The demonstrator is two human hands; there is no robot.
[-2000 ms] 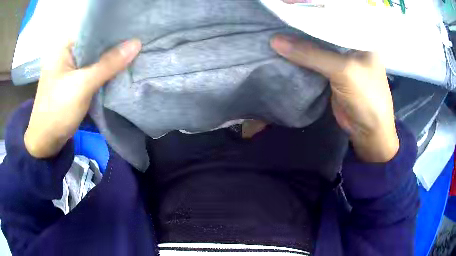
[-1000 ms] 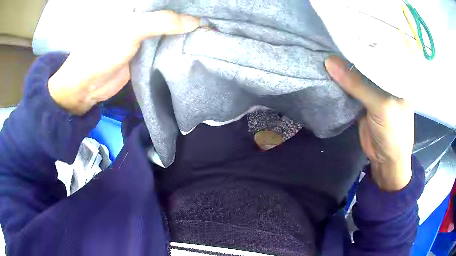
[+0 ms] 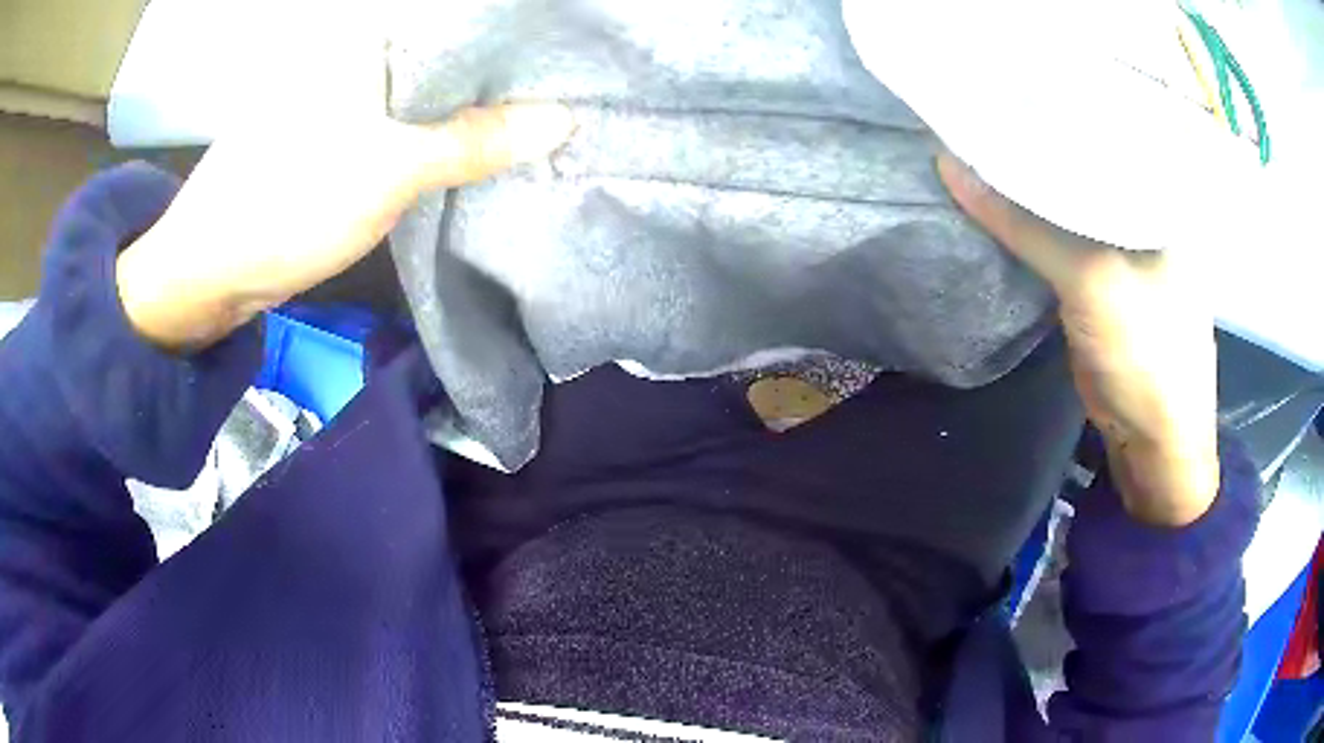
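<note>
The heathered grey garment panel (image 3: pixel 755 276) is held up between my hands over my lap, its top cut off by the frame. A narrow welt strip (image 3: pixel 755 157) bounded by two dark seam lines runs across it. My left hand (image 3: pixel 334 189) grips the panel at the left end of the strip, thumb on top, fingers hidden. My right hand (image 3: pixel 1111 312) grips it at the right end, thumb on top, fingers hidden. A thin white layer shows along the lower edge.
The overexposed white table (image 3: pixel 1045 116) lies beyond the panel. Scissors with green and yellow handles (image 3: pixel 1234 87) lie at the upper right. A blue bin (image 3: pixel 315 356) with pale fabric pieces (image 3: pixel 240 457) is at lower left. More blue and dark fabric show at the right.
Both hands and the panel have shifted right in view since two seconds ago. The left thumb has moved down slightly in the last second, and the strip now lies more level and flatter.
</note>
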